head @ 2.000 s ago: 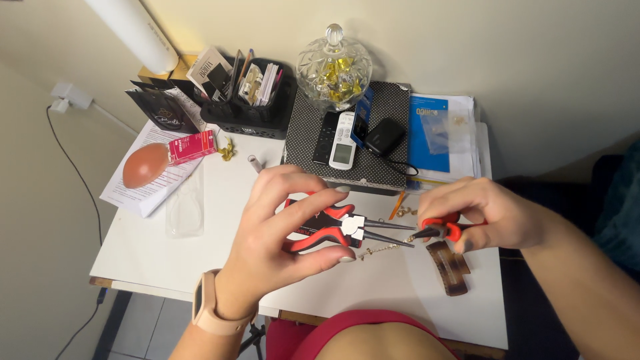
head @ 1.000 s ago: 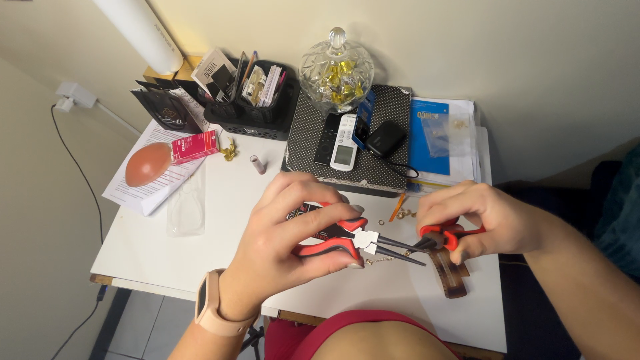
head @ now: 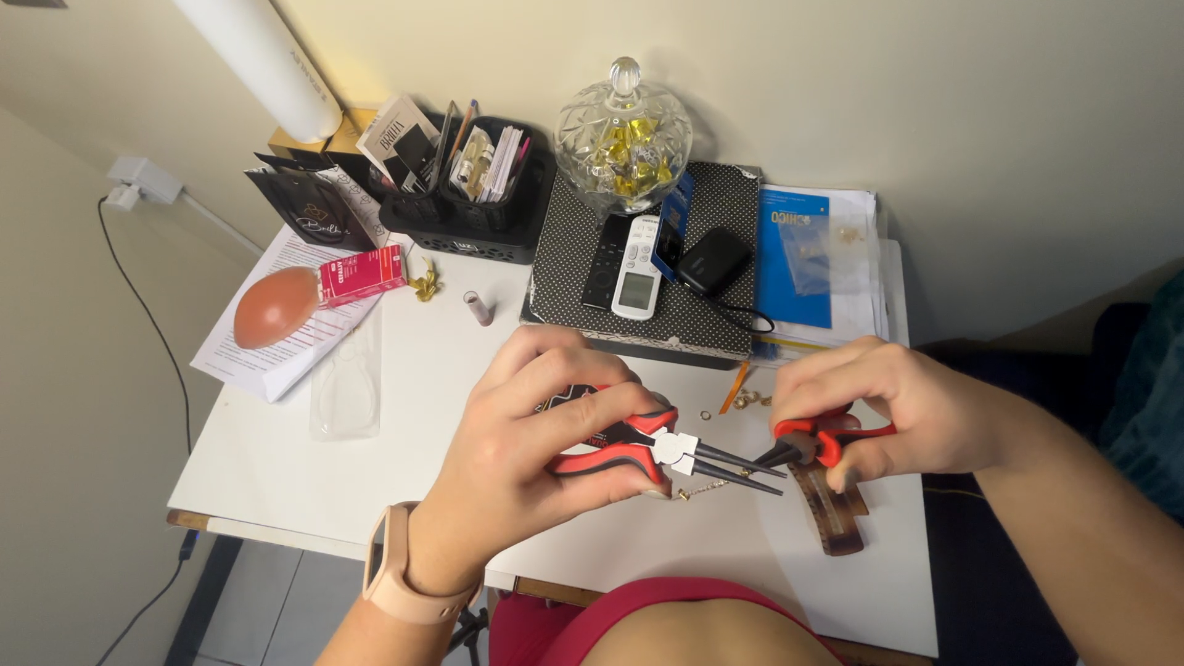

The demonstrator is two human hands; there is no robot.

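Observation:
My left hand (head: 536, 435) grips red-and-black handled long-nose pliers (head: 675, 450), their slim jaws spread apart and pointing right. In my right hand (head: 888, 407) is a second pair of red-handled pliers (head: 803, 448), whose dark tips point left and meet the area of the first pair's jaws. A thin gold chain (head: 705, 488) runs below the left pliers toward the tips; where it is held cannot be told. Under my right hand lies a brown hair claw clip (head: 828, 513). Small gold rings (head: 747, 398) and an orange strip (head: 734, 388) rest on the table just behind.
A patterned box (head: 555, 277) bears a lidded glass jar (head: 624, 148), a white remote control (head: 636, 277) and a black case (head: 714, 262). To the left stand a black organizer (head: 462, 236), a small tube (head: 477, 308), papers and a clear plastic package (head: 345, 388). Blue-covered papers (head: 795, 296) lie right.
The pliers in my left hand were farther left of the other pair two seconds ago; the two pairs' tips are now closer together. Both hands keep hold of their pliers.

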